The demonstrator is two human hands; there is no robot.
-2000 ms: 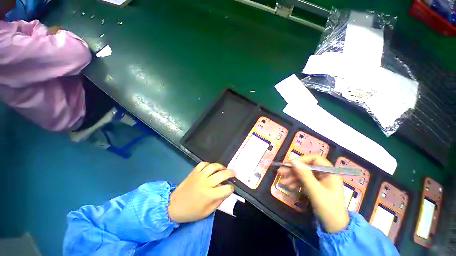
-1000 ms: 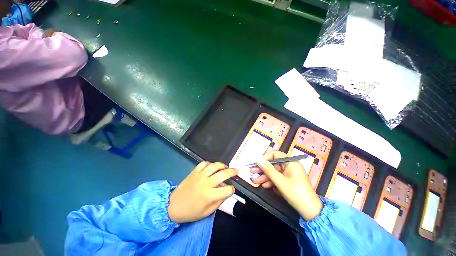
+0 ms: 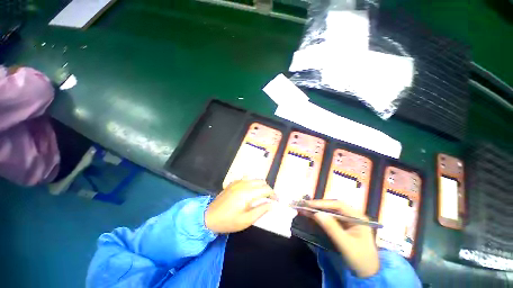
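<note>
A black housing tray [image 3: 194, 140] holds several orange-red phone housings with white centres; its leftmost slot is empty. My left hand [image 3: 241, 206] holds a white sticker sheet [image 3: 277, 220] at the tray's front edge, over the lower end of the first housing. My right hand [image 3: 350, 233] holds grey tweezers [image 3: 343, 217] like a pen. Their tip is by the white sheet and the lower end of the second housing [image 3: 299, 163]. Whether anything is at the tip cannot be told. One housing [image 3: 450, 191] lies apart on the bench at the right.
White strips [image 3: 343, 130] lie behind the tray. A clear bag of white sheets [image 3: 360, 67] and a dark gridded tray [image 3: 436, 84] are behind them. A blister tray [image 3: 492, 208] is at the right. A person's pink sleeve [image 3: 25, 124] is at the left edge.
The view has turned to the right. My left hand has brought the white sheet up to the tray's edge. The tweezers have moved from the first housing to the sheet.
</note>
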